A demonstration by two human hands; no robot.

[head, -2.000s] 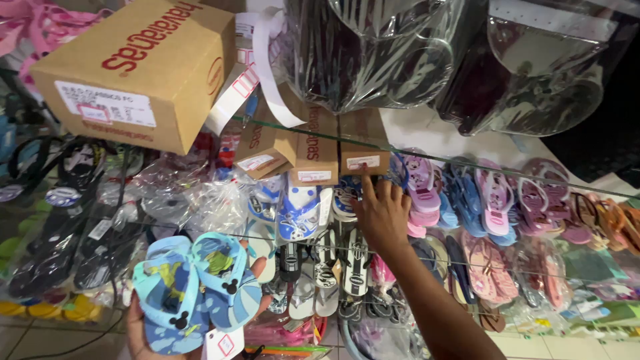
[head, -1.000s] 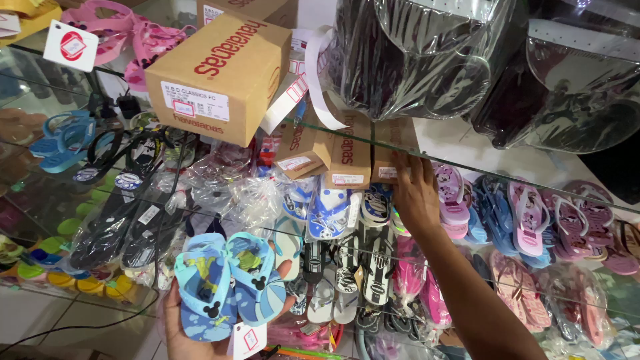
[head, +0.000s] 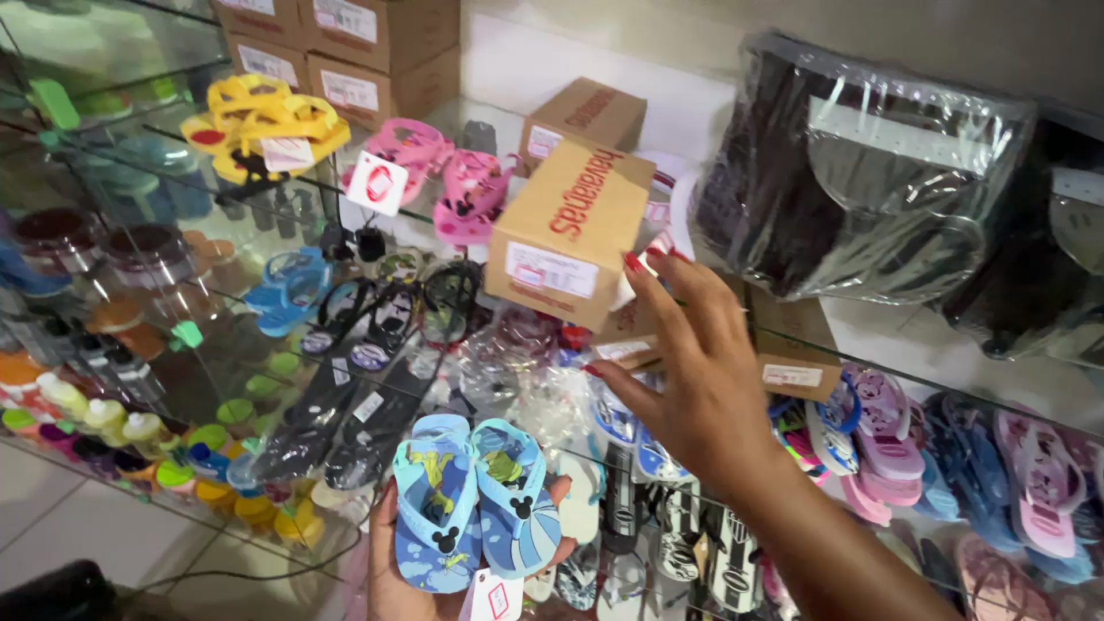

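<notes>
My left hand point(head: 385, 561) holds a pair of small blue baby flip-flops point(head: 476, 500) with light blue straps, black mouse-head charms and a hanging paper tag point(head: 496, 597). My right hand point(head: 703, 371), fingers spread and nails red, is raised beside the right end of a cardboard Havaianas box point(head: 569, 233) on the glass shelf; whether a fingertip touches the box I cannot tell. Partly behind that hand, on a lower level, are further cardboard boxes point(head: 789, 345). Pink children's sandals point(head: 470, 194) sit left of the box, with a white tag in front of one.
Yellow sandals point(head: 267, 129) and stacked cardboard boxes point(head: 379, 60) stand at the upper left. Plastic-wrapped dark goods point(head: 862, 172) occupy the upper right. Black flip-flops point(head: 362, 414), pink flip-flops point(head: 1039, 483) and small bottles point(head: 103, 418) fill the lower shelves. The glass shelf edge point(head: 966, 392) crosses the view.
My right hand has left the lower cardboard boxes and moved left to the upper box. My left hand still holds the blue flip-flops. The view has swung left.
</notes>
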